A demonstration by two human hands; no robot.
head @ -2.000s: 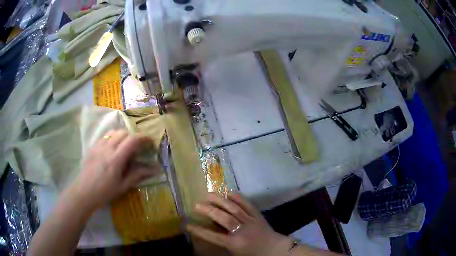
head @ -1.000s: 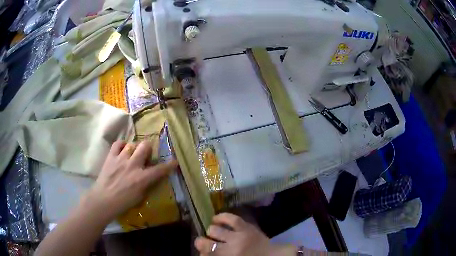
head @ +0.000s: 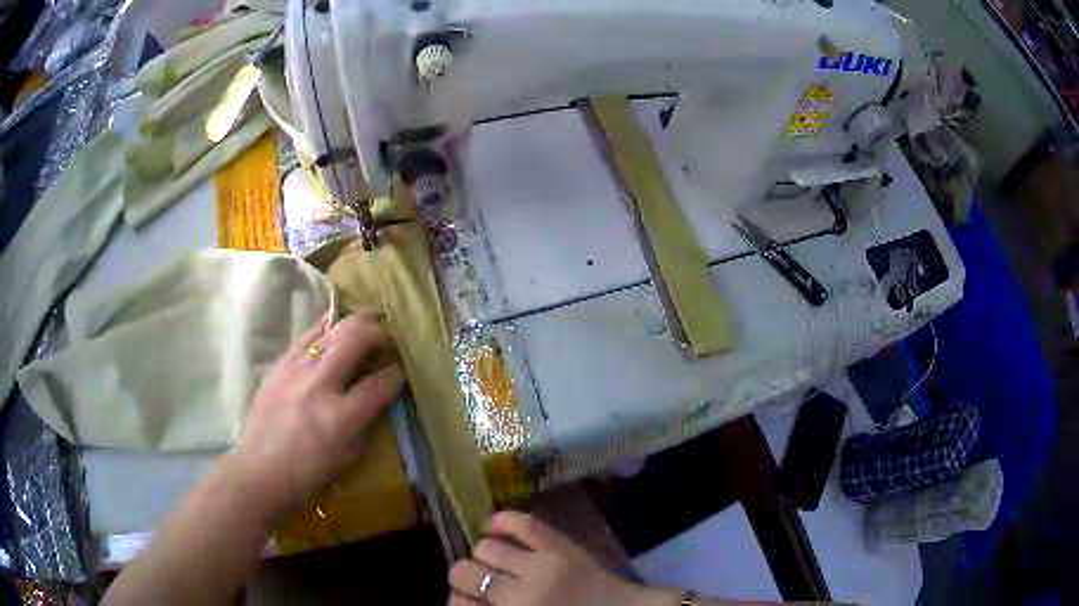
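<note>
The olive band (head: 424,326) runs from under the presser foot (head: 366,225) toward me and over the table's front edge. My right hand (head: 532,566), with a ring, pinches its near end. My left hand (head: 325,397) lies left of the band, fingertips on the cloth edge beside it, below the needle. The pale sage-green garment panel (head: 178,343) spreads left of my left hand, and more of it trails behind the machine. The band's greyish edge shows along its left side. The white sewing machine (head: 710,59) stands over the work.
Another olive strip (head: 663,225) lies under the machine arm. Black-handled snips (head: 781,260) lie to its right. The cream lamp (head: 233,104) is left of the head. A black rectangle (head: 812,450), possibly a phone, and checked cloth bundles (head: 911,453) are below right. A blue bin (head: 994,343) stands at right.
My left hand has moved up closer to the needle and onto the cloth edge. The panel beside it has bunched into a rounder fold. My right hand still holds the band's near end.
</note>
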